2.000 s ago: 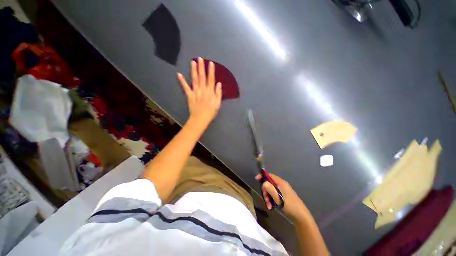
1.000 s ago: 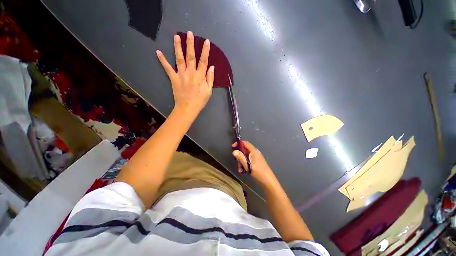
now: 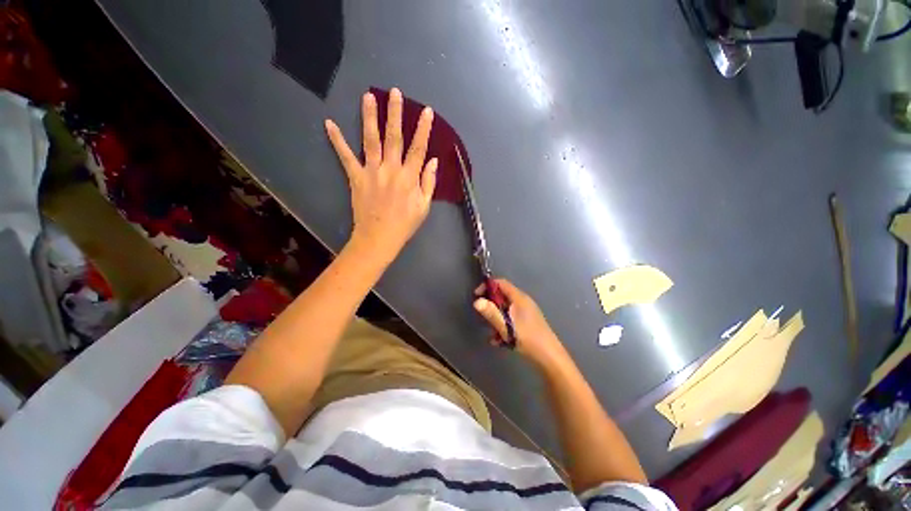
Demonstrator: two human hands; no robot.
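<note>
A maroon fan-shaped cut piece (image 3: 450, 172) lies on the grey table. My left hand (image 3: 388, 195) lies flat on its left part with the fingers spread. My right hand (image 3: 511, 317) is shut on the handles of the fabric shears (image 3: 476, 228). The long blades reach up to the right part of the maroon piece, with the tip over its surface. A black piece (image 3: 308, 48) of similar curved shape lies at the top left. The small card pattern (image 3: 633, 288) with a round hole and the white chalk (image 3: 609, 334) lie to the right.
Tan card patterns (image 3: 732, 379) and maroon stacked panels (image 3: 744, 449) lie at the lower right. A metal machine with black cable (image 3: 732, 50) stands at the top right. A thin brown strip (image 3: 844, 269) lies at the right. Scraps and bags are below the table's left edge.
The shears have moved up and left from bare table onto the maroon piece's right part. My left hand stays flat on the piece. The camera view has shifted.
</note>
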